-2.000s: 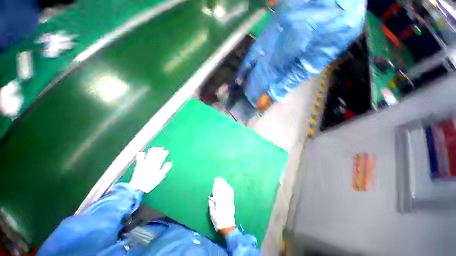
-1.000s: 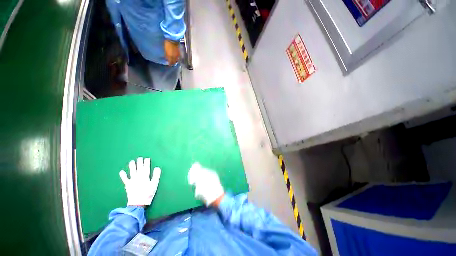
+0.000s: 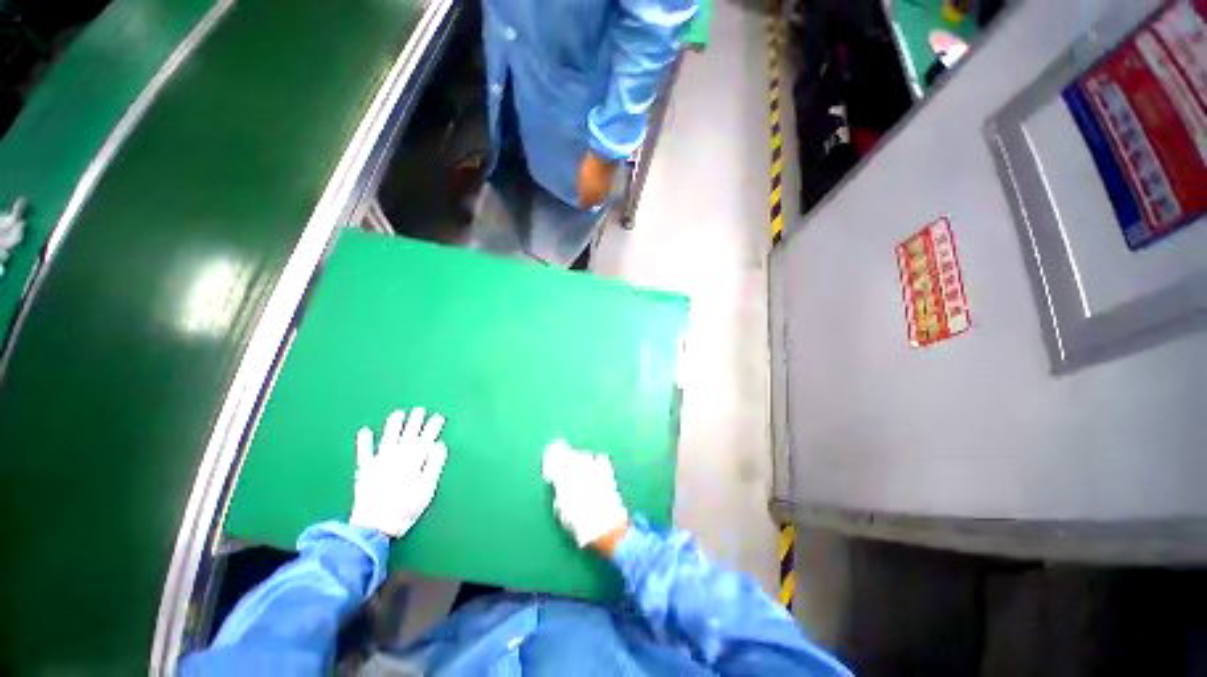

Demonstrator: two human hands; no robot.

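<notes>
The side table with the bright green mat point(image 3: 490, 357) lies in front of me, beside the conveyor. My left hand point(image 3: 399, 472), in a white glove, rests flat on the mat's near left part with its fingers spread. My right hand point(image 3: 584, 493), also in a white glove, is on the mat's near right part with its fingers curled. Whether it holds a cloth under the fingers cannot be told, as glove and cloth would both be white.
The dark green conveyor belt point(image 3: 119, 384) with its metal edge rail point(image 3: 252, 364) runs along the left. A person in a light blue smock point(image 3: 556, 79) stands beyond the table. A grey cabinet point(image 3: 874, 410) with red signs stands at the right. A white glove point(image 3: 11, 232) lies at the far left edge.
The view has turned back a little toward the conveyor. My right hand, blurred a second ago, shows clearly with curled fingers. My left hand stays flat on the mat.
</notes>
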